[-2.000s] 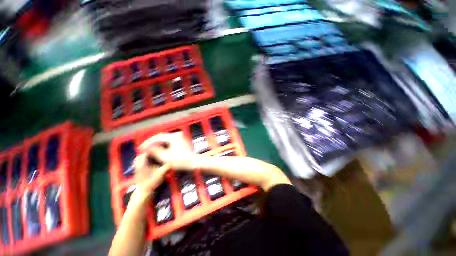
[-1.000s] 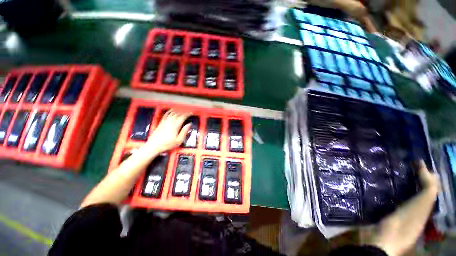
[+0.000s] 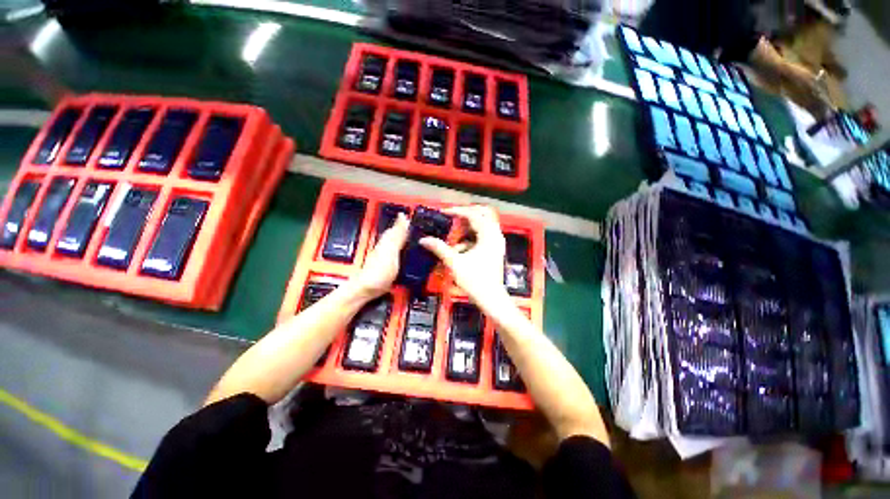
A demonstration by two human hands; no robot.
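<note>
A dark phone unit (image 3: 422, 249) is held upright between both hands, above the main red foam tray (image 3: 420, 390). My left hand (image 3: 385, 258) grips its left side. My right hand (image 3: 478, 253) holds its right side, with thumb and fingers near its upper part. Whether a separate back cover lies on the unit cannot be told. The foam tray holds black phones in two rows. The top left one (image 3: 343, 230) looks plain and dark; the bottom row ones (image 3: 420, 333) show pale labels. The hands hide part of the top row.
A second foam tray with labelled phones (image 3: 429, 117) lies beyond. Stacked foam trays (image 3: 229, 234) stand at left. A tall stack of black blister trays (image 3: 751, 322) stands at right, with a light-blue-filled tray (image 3: 698, 122) behind it. A dark pile (image 3: 488, 29) lies at the far side.
My right hand has moved from the blister tray stack back to the main foam tray. Both hands now hold a phone unit raised over it. The view has shifted.
</note>
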